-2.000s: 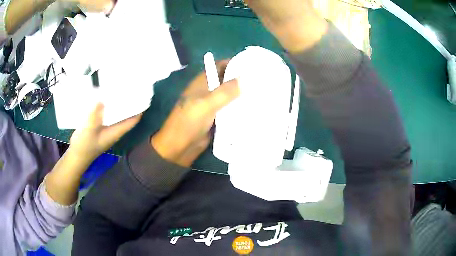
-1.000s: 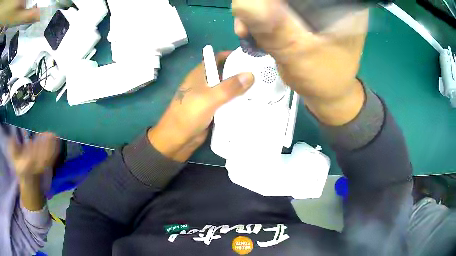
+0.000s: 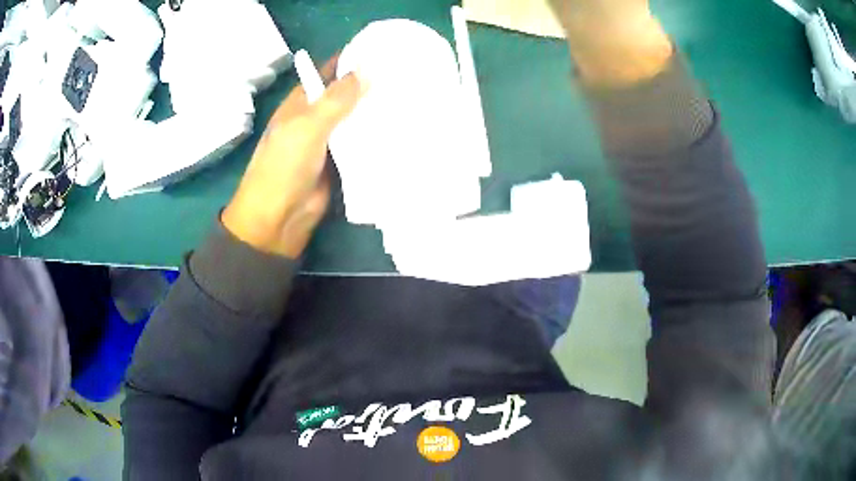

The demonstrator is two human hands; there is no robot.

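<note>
A white camera body point(image 3: 408, 131) lies over the front edge of the green bench, its rounded end away from me. My left hand point(image 3: 296, 155) grips its left side, thumb on top, beside a thin white antenna point(image 3: 308, 75). A second antenna point(image 3: 472, 103) runs along the right side. The white mounting bracket point(image 3: 526, 240) extends to the right at the near end. My right hand point(image 3: 615, 38) is blurred and cut off by the top edge, so its fingers are not visible.
Unfinished white cameras point(image 3: 188, 141) are piled at the left, some with wires showing. A tan sheet point(image 3: 516, 14) lies at the top. A white unit point(image 3: 831, 66) lies at the far right. Seated people's clothing shows at both lower sides.
The camera body and my left hand appear further up and left in view. My right hand has moved off the rounded end to the top edge. The coworker's hands at left have left the view.
</note>
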